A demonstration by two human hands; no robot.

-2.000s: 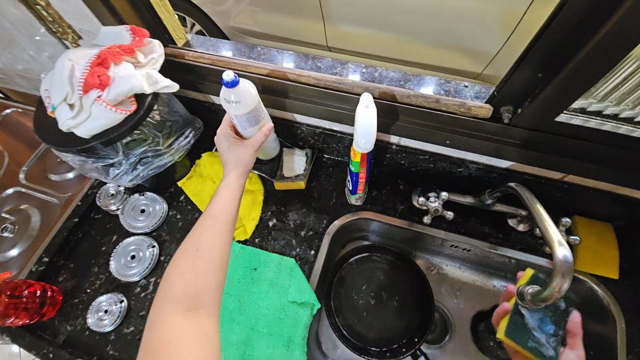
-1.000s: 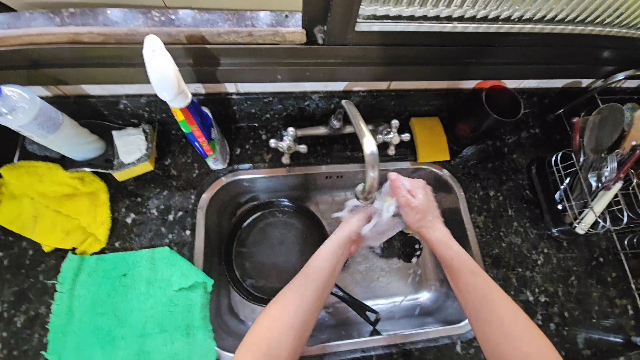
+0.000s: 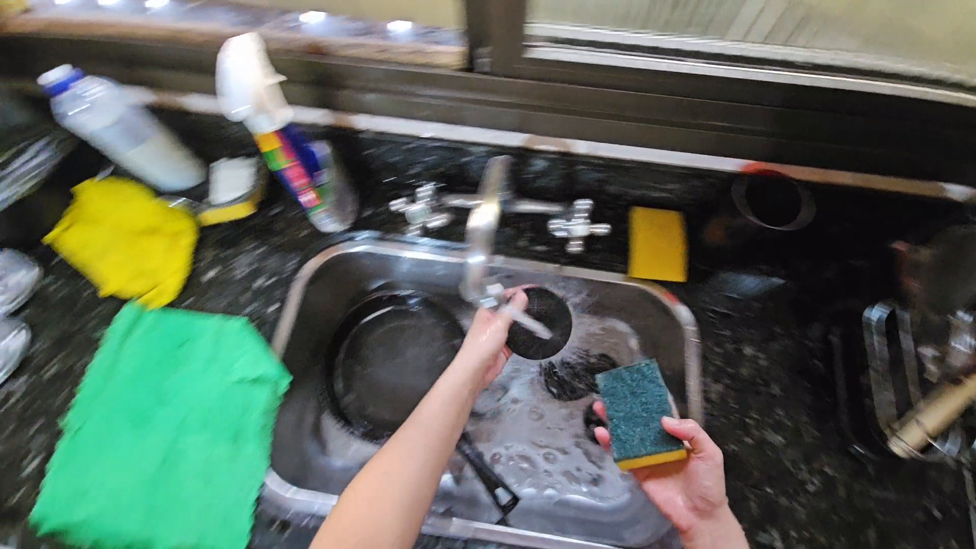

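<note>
My right hand (image 3: 690, 465) holds a scouring sponge (image 3: 642, 412), its green scrub side up and yellow side below, over the right part of the steel sink (image 3: 692, 343). Under the faucet (image 3: 484, 221), my left hand (image 3: 492, 335) grips a round black piece (image 3: 541, 324), a burner cap by its look, and water runs onto it. Left of my left hand, a black frying pan (image 3: 396, 358) lies in the sink with its handle toward me. More dark round pieces (image 3: 576, 375) lie near the sponge, on the sudsy sink floor.
Left of the sink are a green cloth (image 3: 160, 427), a yellow cloth (image 3: 126, 236), a bottle (image 3: 126, 130), a spray bottle (image 3: 286, 145) and a sponge holder (image 3: 232, 191). A yellow sponge (image 3: 657, 244), a dark cup (image 3: 772, 200) and a dish rack (image 3: 888, 381) are at the right.
A second ago both hands were together under the faucet in white suds. Now they are apart, the right with the sponge, the left with the black piece.
</note>
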